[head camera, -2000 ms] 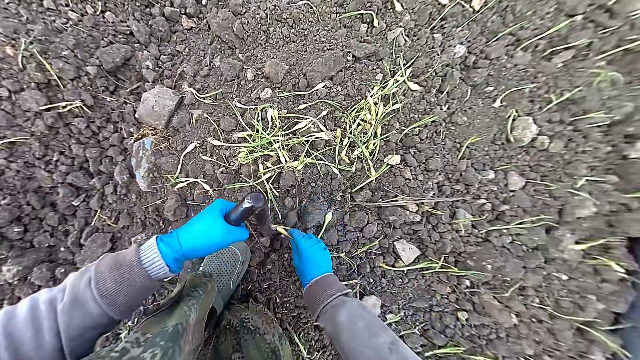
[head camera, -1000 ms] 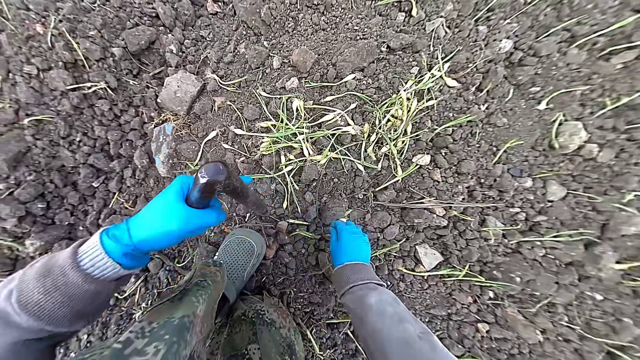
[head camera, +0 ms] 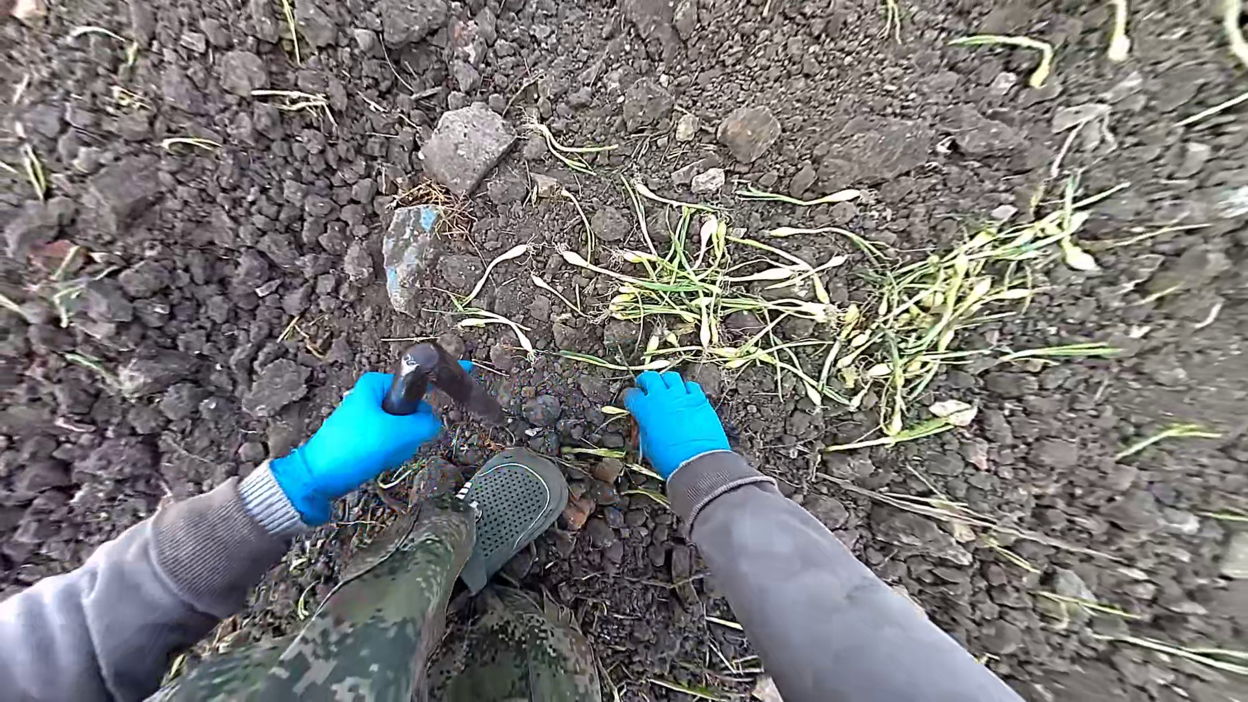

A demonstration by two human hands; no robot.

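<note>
My left hand (head camera: 356, 444), in a blue glove, grips the dark handle of a short hand tool (head camera: 417, 375); its dark metal head slants down to the right, close over the soil. My right hand (head camera: 675, 419), also gloved in blue, reaches down at the near edge of a loose pile of small bulb plants with green leaves (head camera: 707, 302). Its fingertips are against the soil and the lower leaves, and whether they pinch a plant is hidden. A second heap of such bulb plants (head camera: 926, 322) lies to the right.
My foot in a perforated grey shoe (head camera: 515, 502) stands between the hands. A grey stone (head camera: 468, 148) and a stone with blue patches (head camera: 408, 253) lie at the upper left. Cloddy soil surrounds them, with single plants scattered at the far right (head camera: 1019, 44).
My right hand has moved up to the near edge of the pile. The tool in my left hand has come away from beside the right hand. The view has shifted somewhat.
</note>
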